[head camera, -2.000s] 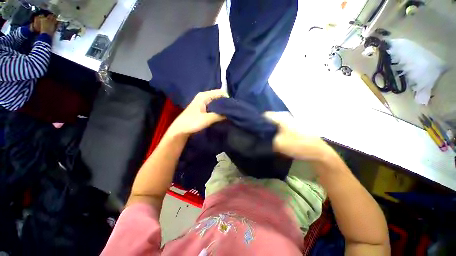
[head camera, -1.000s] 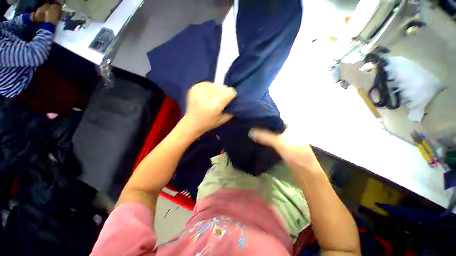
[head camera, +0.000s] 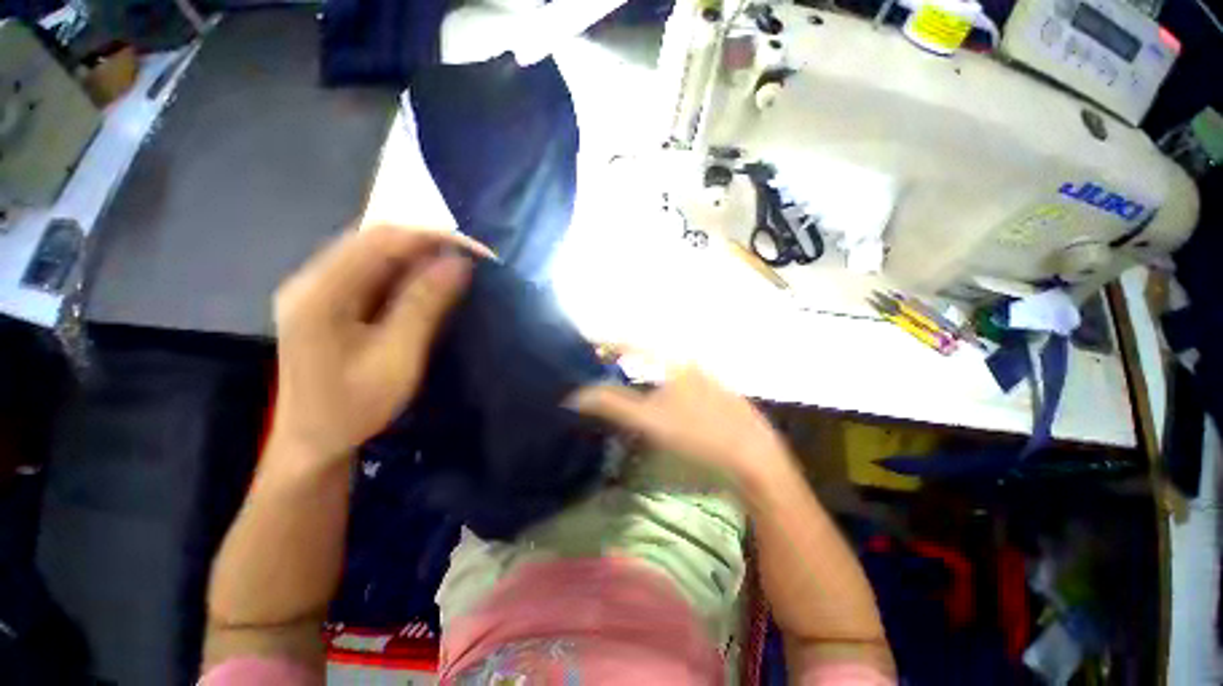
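Note:
A dark navy garment piece [head camera: 503, 402] hangs between my hands over my lap. Its far part runs onto the white table, shiny blue near the lamp's glare. My left hand [head camera: 369, 328] pinches its upper left edge between thumb and fingers, raised close to the camera. My right hand [head camera: 684, 416] is blurred at the cloth's right edge, fingers pointing left; whether it grips the cloth cannot be told.
The cream sewing machine [head camera: 939, 148] stands at the right with a thread cone [head camera: 943, 24] behind. Black scissors [head camera: 782, 235], a wooden-handled tool [head camera: 761, 264] and pens [head camera: 915, 322] lie on the white table [head camera: 832, 362]. A red crate [head camera: 382, 643] is below.
The view has swung right, showing the whole machine; the other person's striped sleeve is gone. My left hand has risen with the cloth's edge. The far end of the cloth now shows on the table.

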